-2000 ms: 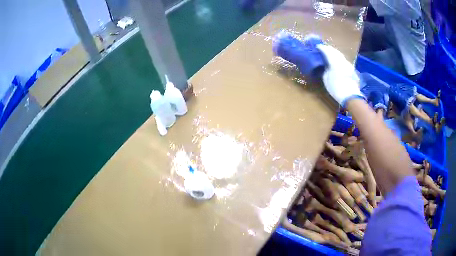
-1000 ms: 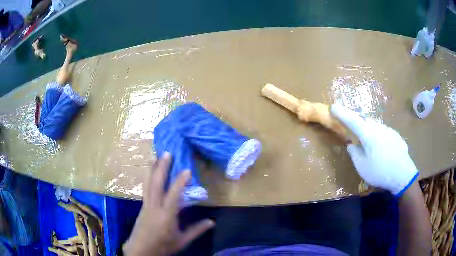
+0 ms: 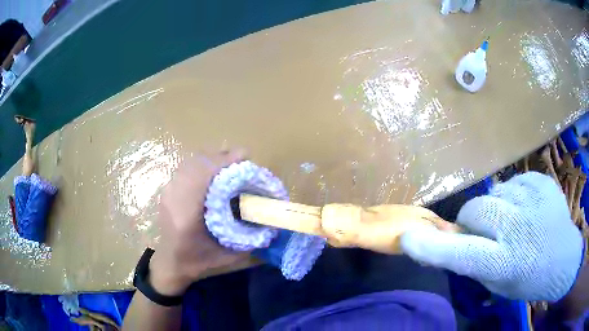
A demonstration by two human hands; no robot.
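Note:
My left hand (image 3: 187,220), bare with a black wristband, holds the blue shorts piece (image 3: 274,251) with one frayed hem (image 3: 216,216) turned towards my right. My gloved right hand (image 3: 504,242) grips a tan leg (image 3: 381,227) by its foot end, which the fingers hide. The leg's pale squared peg (image 3: 278,213) points left, its tip at the dark socket inside the hem. How far the tip is in, I cannot tell. The second hem (image 3: 302,256) hangs below, with no leg seen in it.
A glue bottle (image 3: 473,70) lies on the tan bench (image 3: 290,97), with more white bottles (image 3: 457,5) at the top edge. Another shorts piece with a leg (image 3: 33,205) lies far left. Blue crates of legs (image 3: 565,171) stand at the near edge. A person's head (image 3: 13,40) shows top left.
My left hand has taken hold of the shorts piece and lifted it, turning its hem to the right. My right hand has brought the leg's peg left to the hem. The view has shifted.

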